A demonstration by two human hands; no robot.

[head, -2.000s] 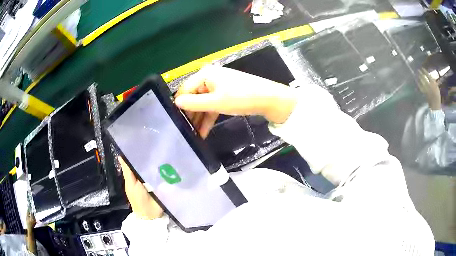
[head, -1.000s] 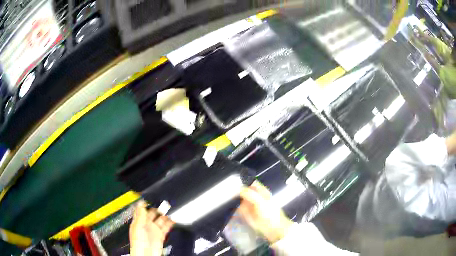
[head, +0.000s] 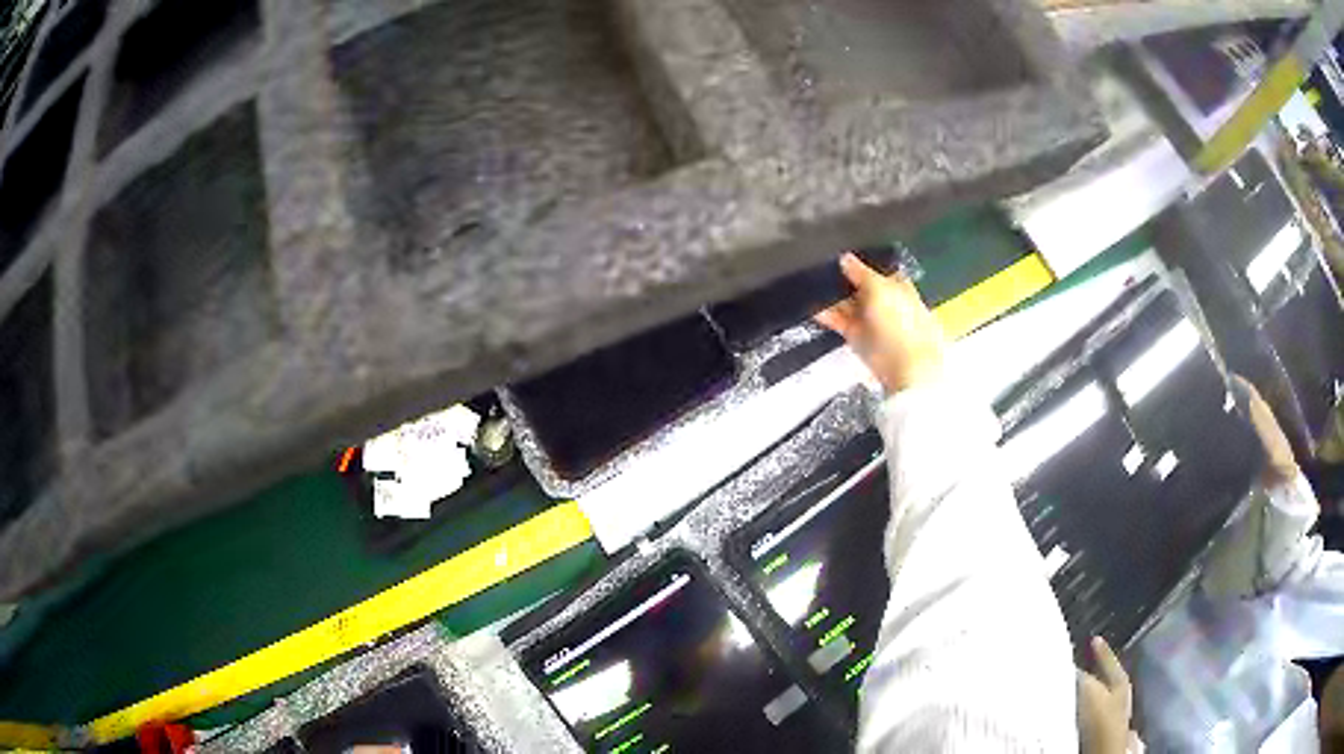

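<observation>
My right hand [head: 889,327] reaches over the yellow belt edge and grips the right end of a dark tablet [head: 789,302]. That tablet lies over the right part of a foam tray [head: 557,483] on the belt; a second dark tablet [head: 627,398] lies in its left pocket. The large foam tray overhead hides their far sides. A small skin-coloured patch [head: 380,748] at the bottom edge may be my left hand; it is cut off too much to tell.
A grey multi-pocket foam tray [head: 575,265] hangs close across the top. Nearer trays hold tablets with green text [head: 634,663]. Paper slips [head: 420,464] lie on the belt, a red bin [head: 165,737] lower left. Another person's hand [head: 1271,427] and pale smock [head: 1223,648] are at right.
The lit tablet seen two seconds ago is no longer in my hands. My right hand has moved forward to the far tray. The view has shifted, and the large foam tray now fills the top.
</observation>
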